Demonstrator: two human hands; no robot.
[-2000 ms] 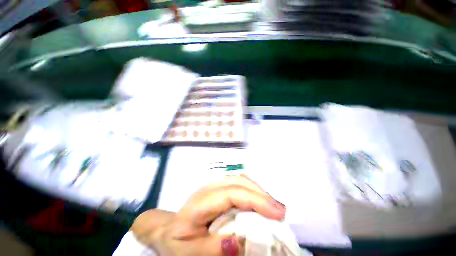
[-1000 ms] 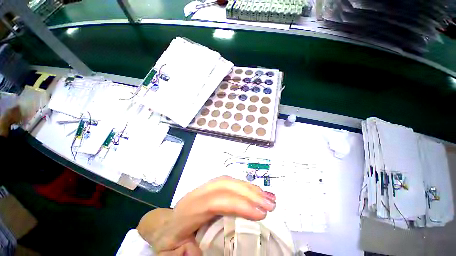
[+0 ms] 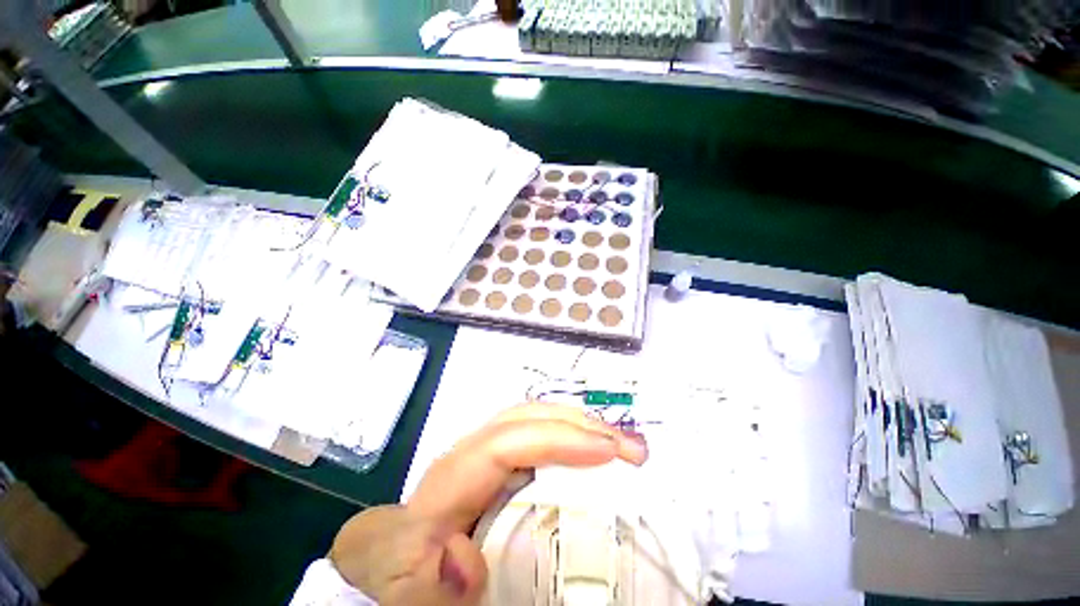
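Note:
My left hand (image 3: 474, 503) comes in from the bottom left, close to the camera. Its fingers curve over a round off-white object with strap-like bands (image 3: 586, 550), cut off by the bottom edge. My right hand is not in view. Just beyond my fingertips, a narrow green circuit board (image 3: 610, 399) with thin wires lies over a white ribbed housing (image 3: 728, 474), which blends into the white work sheet (image 3: 811, 556). My fingers and the round object hide part of the board's wires and the housing.
A speaker tray (image 3: 569, 266) with round holes stands behind, partly under white housings (image 3: 415, 201). More housings with boards lie left (image 3: 237, 331) and stacked right (image 3: 936, 414). A small bottle (image 3: 677, 285) and white crumpled tissue (image 3: 799, 340) lie at the back. A raised shelf (image 3: 391, 47) runs behind.
The view has steadied since the first blurred frame. The round object now shows larger beneath my left hand, and its bands face the camera more. The thumb has shifted and its nail shows.

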